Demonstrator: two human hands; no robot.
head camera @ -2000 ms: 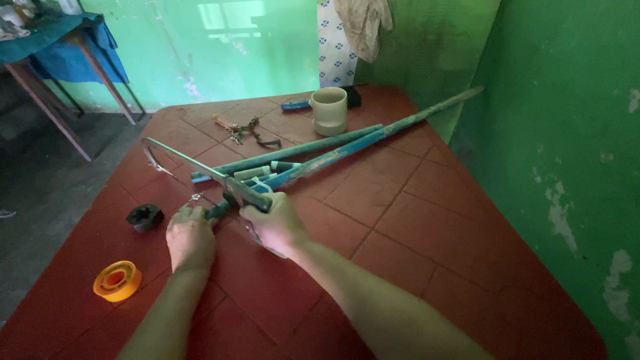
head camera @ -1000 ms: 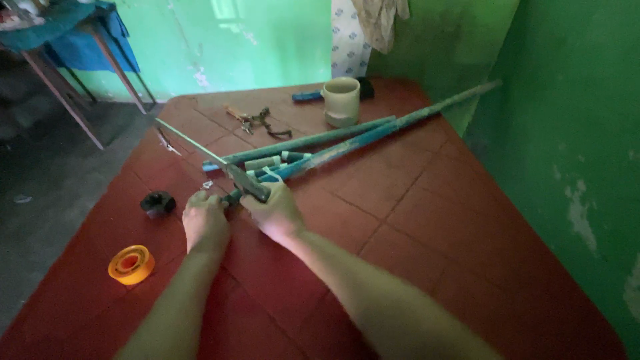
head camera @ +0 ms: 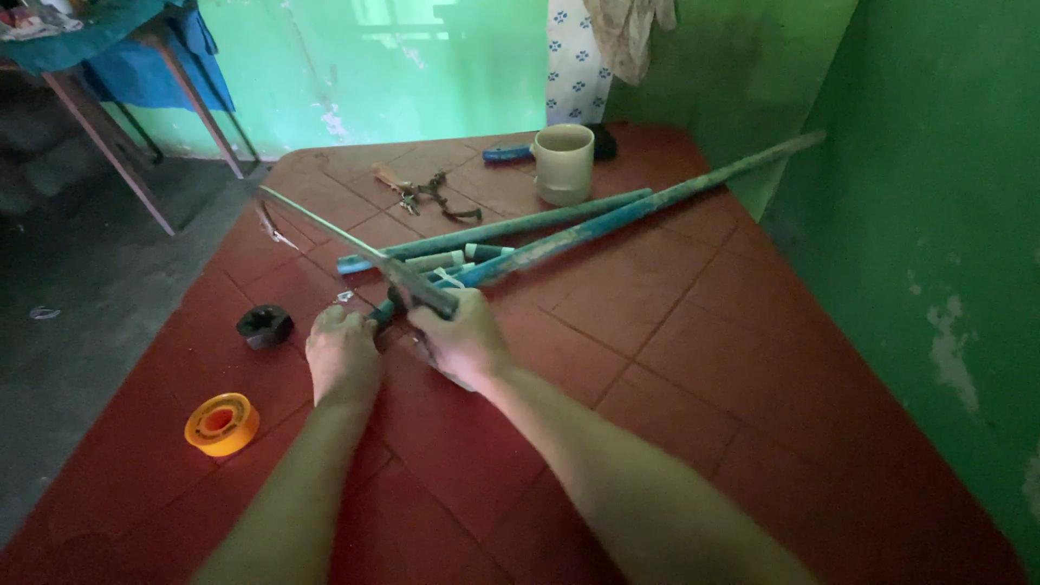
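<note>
My right hand (head camera: 463, 337) grips the handle of a hacksaw (head camera: 418, 286), whose frame reaches away to the upper left. A short dark pipe piece (head camera: 382, 314) lies under my left hand (head camera: 343, 353), its fingers closed round the near end; the saw crosses just beside it. Beyond my hands a long blue pipe (head camera: 569, 240) runs to the far right corner, with a shorter pipe (head camera: 504, 223) beside it. Small pipe pieces (head camera: 487, 252) lie between the two. The saw's blade and the contact with the pipe are partly hidden by my right hand.
On the red table (head camera: 650, 422) at left are an orange tape roll (head camera: 222, 424) and a black ring-shaped part (head camera: 265, 327). Toward the back stand a beige mug (head camera: 564, 164), a blue-handled brush (head camera: 508, 153) and several keys (head camera: 410, 195). Green walls border the right and back.
The hacksaw, held in my right hand, has shifted and its frame is tilted differently than two seconds ago. My left hand stays at the pipe piece. The view has moved slightly.
</note>
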